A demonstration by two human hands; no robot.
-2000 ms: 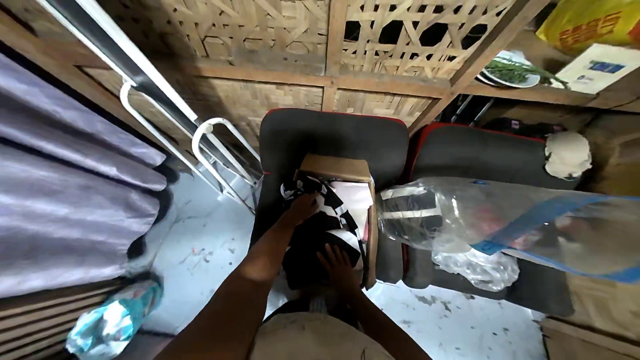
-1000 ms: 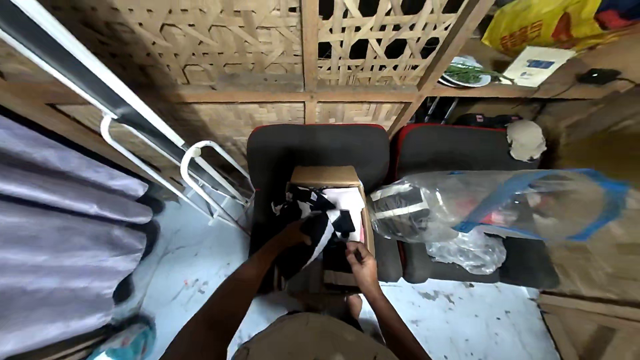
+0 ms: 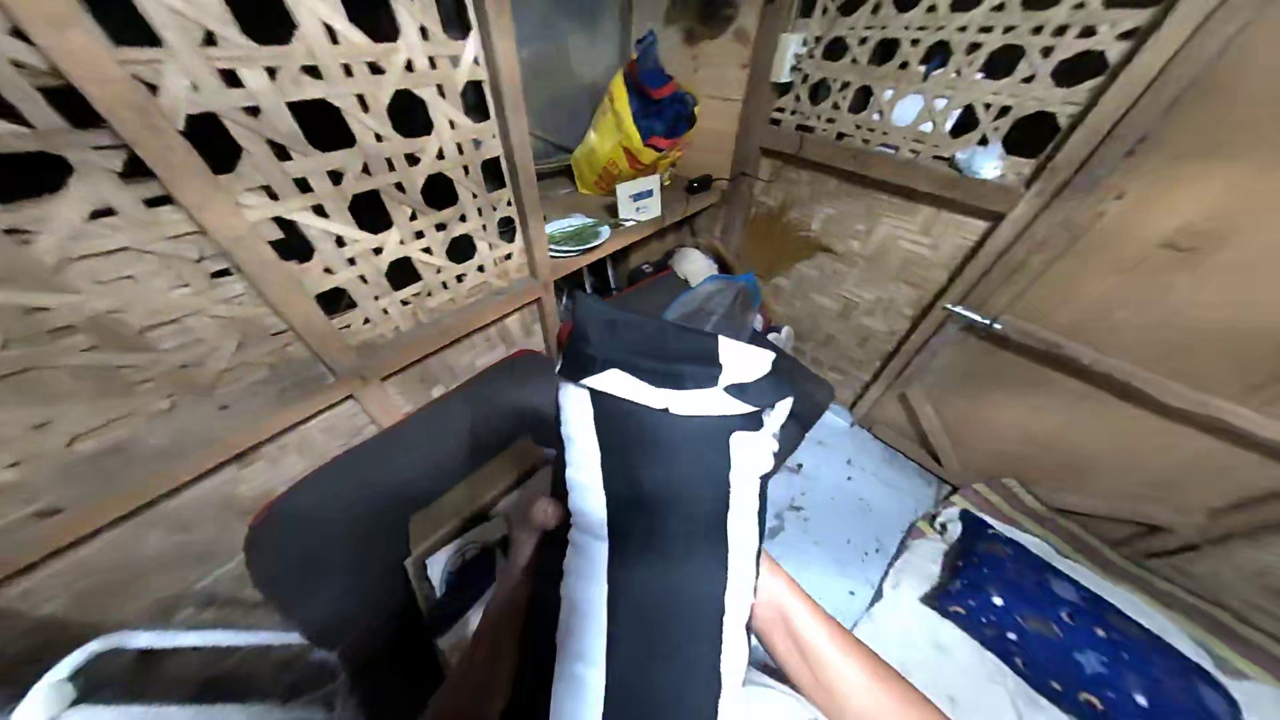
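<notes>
A black cloth garment with white stripes (image 3: pixel 665 500) hangs unfolded in front of me, from the middle of the view down to its lower edge. At its left edge is my left hand (image 3: pixel 537 515), closed against the dark cloth. The cloth hides my right hand; only the right forearm shows, low on the right. Behind the left hand and forearm, an open cardboard box (image 3: pixel 480 482) with papers and dark things in it rests on a dark padded chair (image 3: pixel 400 480).
A shelf (image 3: pixel 650 232) at the back holds a yellow bag (image 3: pixel 625 135), a plate with greens (image 3: pixel 577 234) and a white card (image 3: pixel 639 198). Clear plastic (image 3: pixel 715 303) lies behind the garment. A blue patterned pillow (image 3: pixel 1075 625) is at lower right, a white metal rail (image 3: pixel 170 638) at lower left.
The black and white cloth, earlier bunched at the box under my hands, is now raised and spread out before me. The view has swung up and to the right.
</notes>
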